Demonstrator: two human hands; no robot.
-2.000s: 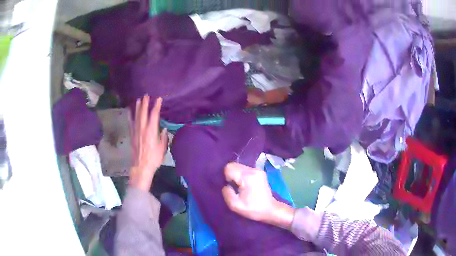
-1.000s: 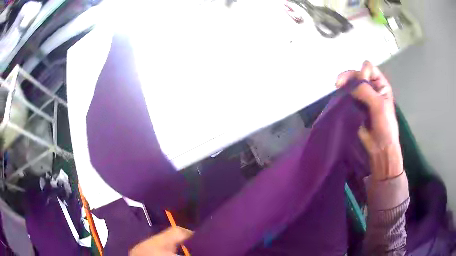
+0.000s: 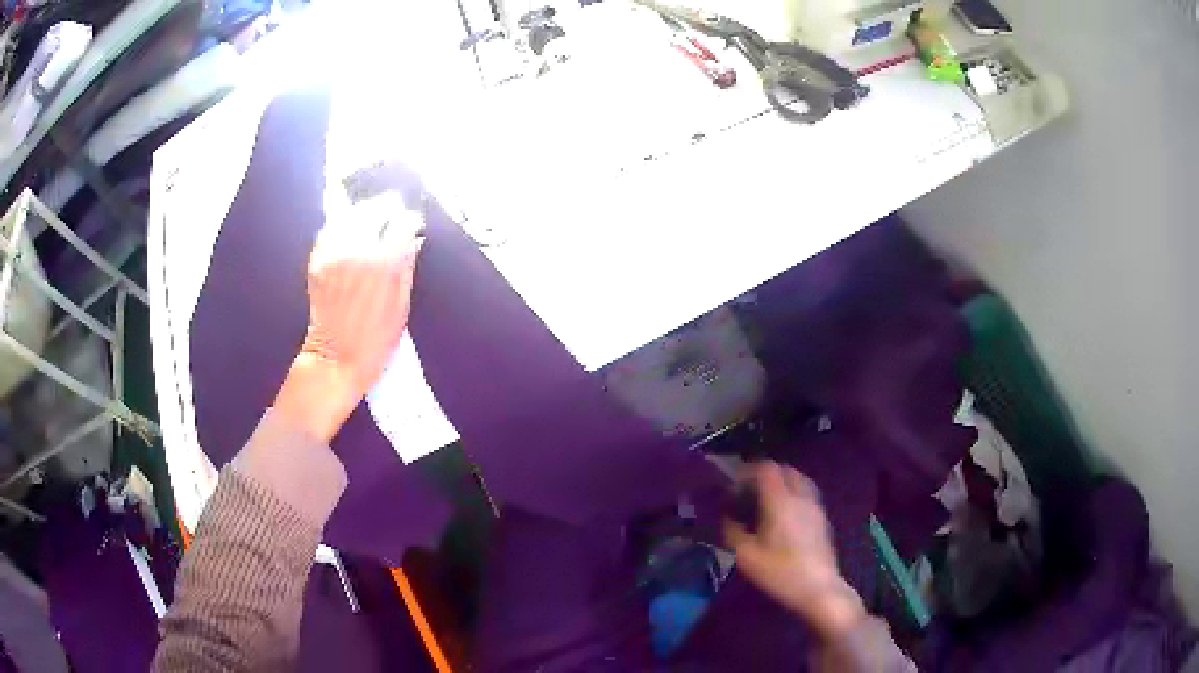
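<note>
A dark purple fabric panel (image 3: 270,276) lies on the left part of the white machine table (image 3: 631,224). A second purple piece (image 3: 526,394) runs from my left hand down over the table's front edge towards my lap. My left hand (image 3: 362,283) is on the table with its fingertips at the upper end of this second piece, in bright glare; it pinches that end. My right hand (image 3: 785,533) is below the table edge, blurred, with fingers apart beside the lower end of the piece; it holds nothing I can make out.
Dark-handled shears (image 3: 809,82) and red snips (image 3: 706,59) lie at the table's back right. A green basket (image 3: 1019,355) with purple cloth and white scraps is at right. A white wire rack (image 3: 79,316) stands at left. An orange rim (image 3: 421,618) shows below.
The view has swung from the basket to the table. My left hand has moved up onto the table with the purple piece's end. My right hand has lowered and let go of the raised cloth.
</note>
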